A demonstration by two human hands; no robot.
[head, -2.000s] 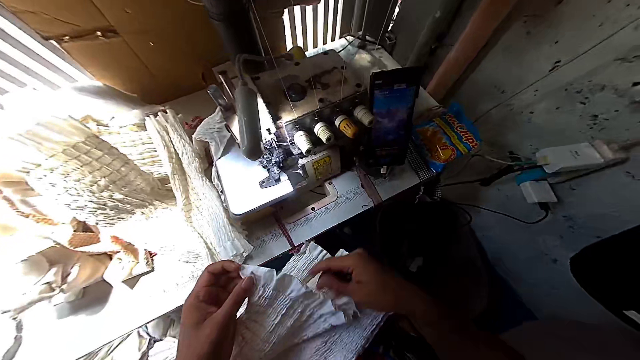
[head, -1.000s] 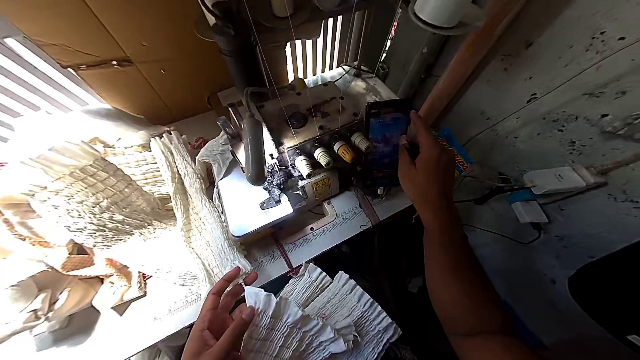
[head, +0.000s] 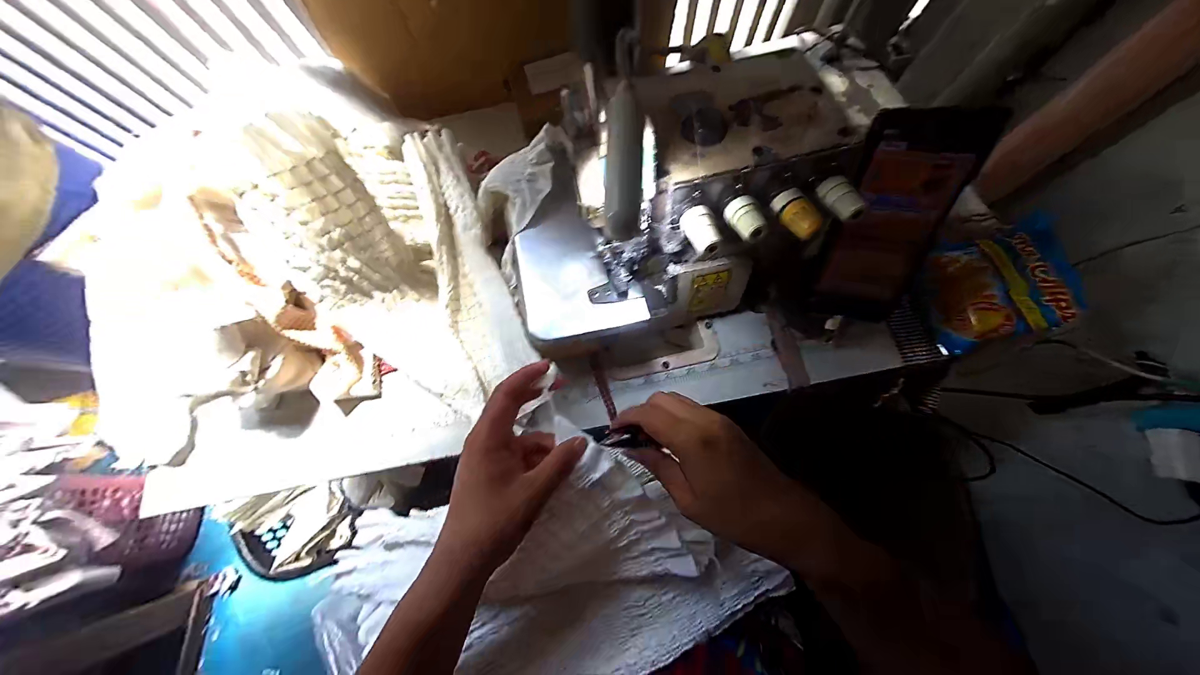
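Observation:
White crinkled fabric (head: 600, 553) hangs at the table's front edge, over the lap. My left hand (head: 511, 459) pinches its upper edge between thumb and fingers. My right hand (head: 703, 459) is closed on a small dark tool (head: 630, 439), perhaps thread snips, whose tip is close to the fabric edge by my left thumb. Behind both hands stands an overlock sewing machine (head: 600, 281) with a row of white and yellow tension dials (head: 797, 214). A strip of dark red tape (head: 603, 386) hangs over the table edge just above my hands.
Pale gathered fabric (head: 319, 206) is heaped on the table, left of the machine. A phone (head: 900, 211) with a lit screen leans at the machine's right, beside a blue snack packet (head: 1003, 286). Cables (head: 1078, 487) run along the right wall. A red basket (head: 141, 525) sits low left.
My right hand has come away from the phone, back to the fabric, and now holds a small dark tool. The phone's screen looks different. The view has shifted left.

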